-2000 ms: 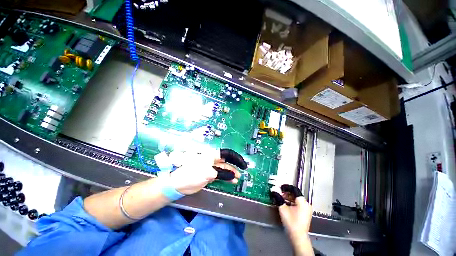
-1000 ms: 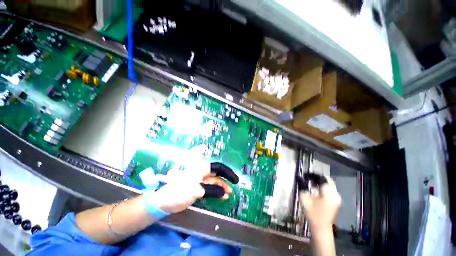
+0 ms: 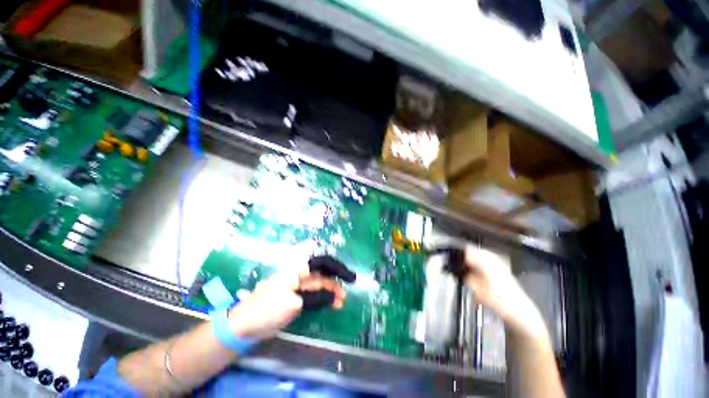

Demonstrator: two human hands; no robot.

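A large green circuit board (image 3: 365, 249) lies on the conveyor in front of me, with strong glare on its left half. My left hand (image 3: 291, 299), with black finger cots and a light blue wrist strap, is over the board's near middle, fingers bent. Whether it holds a small part cannot be told. My right hand (image 3: 478, 276), also with black finger cots, is blurred just past the board's right edge, near the yellow coils (image 3: 404, 241). Its fingertips are too blurred to show whether they hold anything.
Metal conveyor rails (image 3: 326, 359) run along both sides. A second green board (image 3: 62, 171) is at left. A blue coiled cord (image 3: 194, 78) hangs down. Behind are a black tray (image 3: 311, 93) with white pieces and open cardboard boxes (image 3: 466, 148). Black cylinders (image 3: 23, 350) stand lower left.
My right hand has moved from the board's near right corner up and away along its right side. My left hand has shifted slightly left in the picture. The camera view has tilted.
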